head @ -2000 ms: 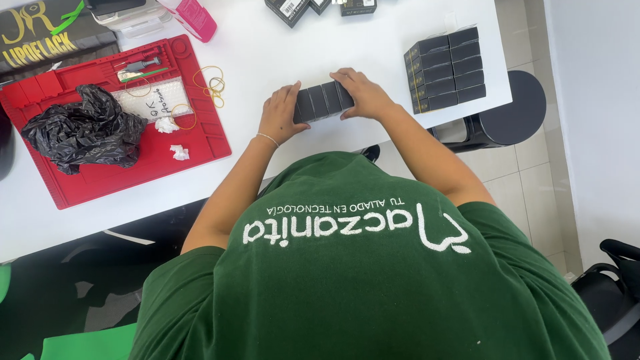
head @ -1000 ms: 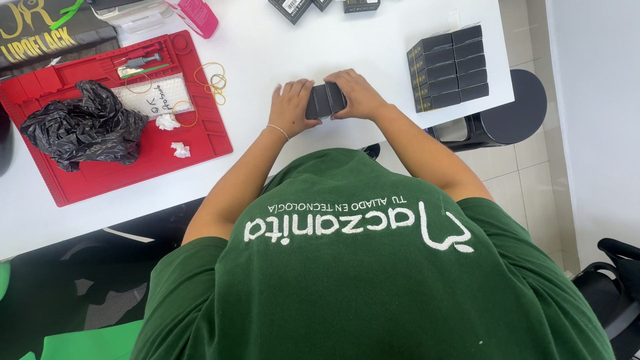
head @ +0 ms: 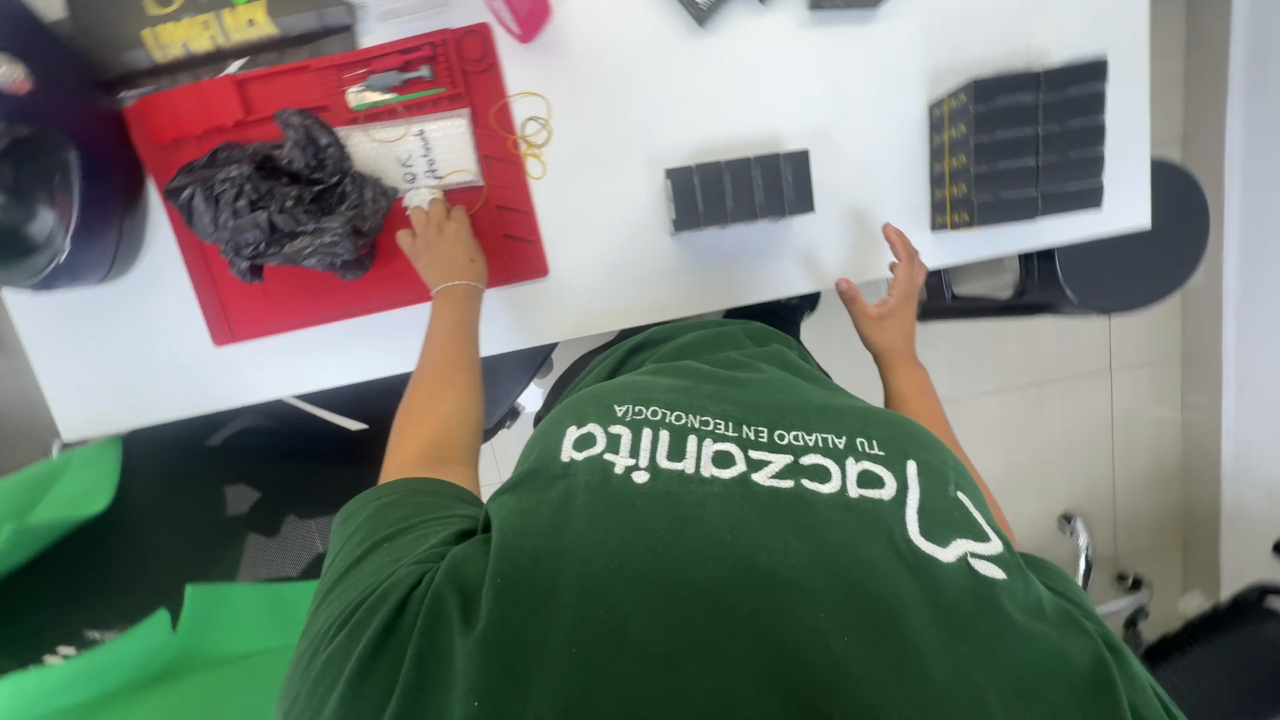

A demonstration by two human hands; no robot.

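My left hand [head: 443,240] reaches over the red work mat [head: 510,250], its fingertips at a crumpled white piece [head: 423,196]; whether they grip it is hard to tell. Beside it lie a crumpled black plastic bag [head: 285,200] and a bubble-wrap packet [head: 450,148] with handwriting. My right hand [head: 885,290] is raised near the table's front edge with fingers spread, holding nothing. Between the hands, a row of small black boxes [head: 740,190] stands on the white table [head: 610,230]. Stacked black boxes [head: 1035,145] with a yellow stripe are at the right.
Rubber bands [head: 530,135] lie by the mat's right edge. A pink object [head: 522,15] and more black boxes [head: 845,4] are at the far side. A dark rounded appliance [head: 60,190] stands at the left. A black stool [head: 1135,235] is beyond the right end.
Both hands have let go of the row of black boxes. My left hand has moved left onto the red mat; my right hand has moved right, toward the table's front edge.
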